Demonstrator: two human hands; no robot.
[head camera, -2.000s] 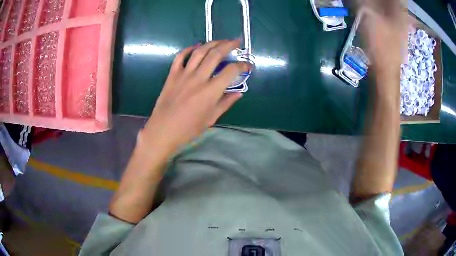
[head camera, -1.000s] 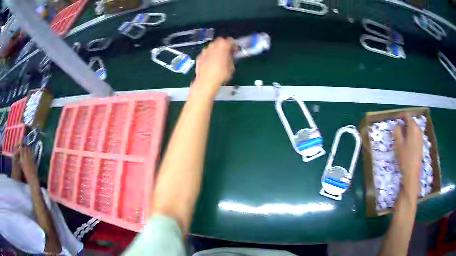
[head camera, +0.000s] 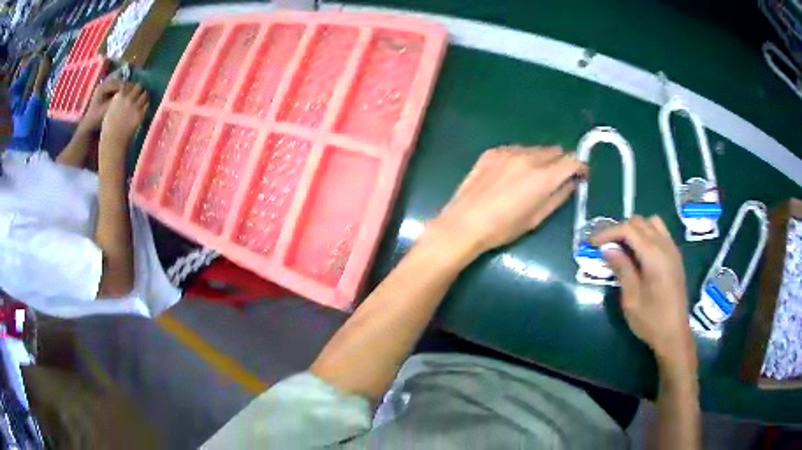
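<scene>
A white loop frame (head camera: 630, 171) lies on the green bench in front of me, its rounded end away from me and its blue-banded base towards me. My left hand (head camera: 519, 195) is at its left side, with the fingertips pinched on the frame near the rounded end. My right hand (head camera: 649, 277) is over the right side of the base, with thumb and finger closed together. A small white piece, which looks like a white plastic fitting (head camera: 610, 248), shows at these fingertips, partly hidden.
Two more loop frames lie to the right, one farther back (head camera: 701, 211) and one (head camera: 723, 290) beside the cardboard box (head camera: 763, 308) of white fittings. A large pink parts tray (head camera: 400, 167) is at the left. Another person's hands (head camera: 123, 105) work beyond it.
My left hand has come back from the far side to a loop frame in front of me. My right hand has left the cardboard box and moved to that frame's base. The view has shifted left.
</scene>
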